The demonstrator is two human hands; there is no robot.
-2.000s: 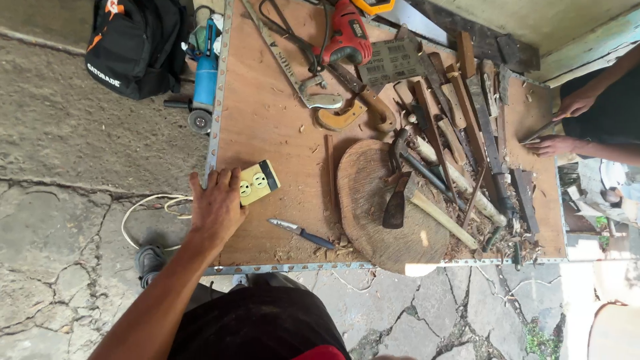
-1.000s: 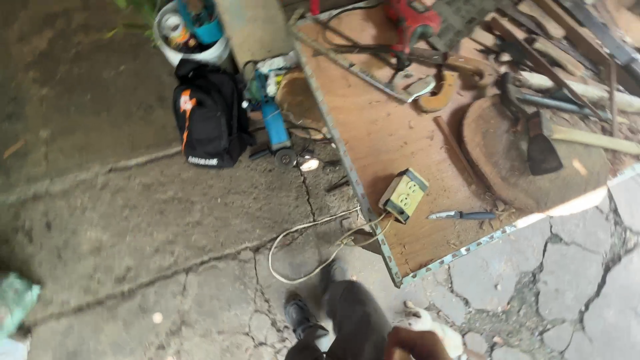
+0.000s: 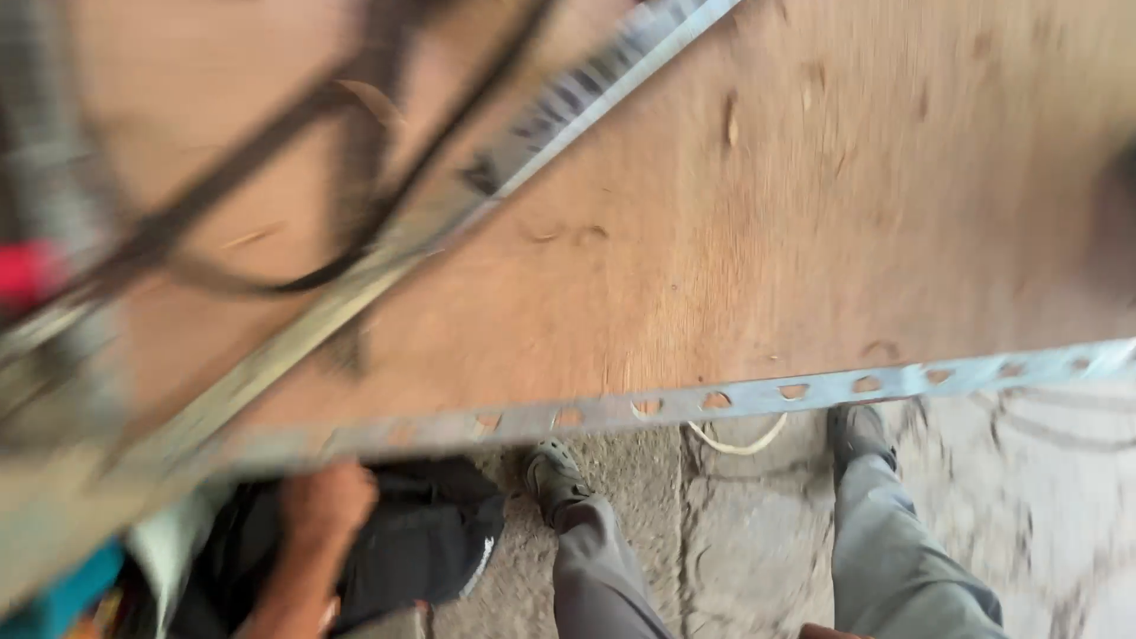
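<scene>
My left hand (image 3: 328, 506) is at the lower left, by the perforated metal edge of the plywood table (image 3: 754, 222) and over a black backpack (image 3: 417, 550). Its fingers are blurred and partly hidden by the edge, so its grip cannot be told. A sliver of skin at the bottom border, likely my right hand (image 3: 830, 632), barely shows. Across the table's left part lies a long, straight metal strip (image 3: 577, 106) bearing printed marks. Beside it are a dark curved rod or strap (image 3: 355, 257) and other blurred dark pieces.
Below the table edge are my two legs in grey trousers and clogs (image 3: 555, 479), a pale cable loop (image 3: 741, 444) on the cracked paving, and a blue object (image 3: 71, 590) at the lower left. Wood shavings (image 3: 730, 120) dot the tabletop. A dark blurred shape (image 3: 1123, 195) is at the right border.
The view has swung and come much closer to the tabletop. Two seconds ago my left hand was on a yellow outlet box at the table corner; now it is by the edge, over the backpack.
</scene>
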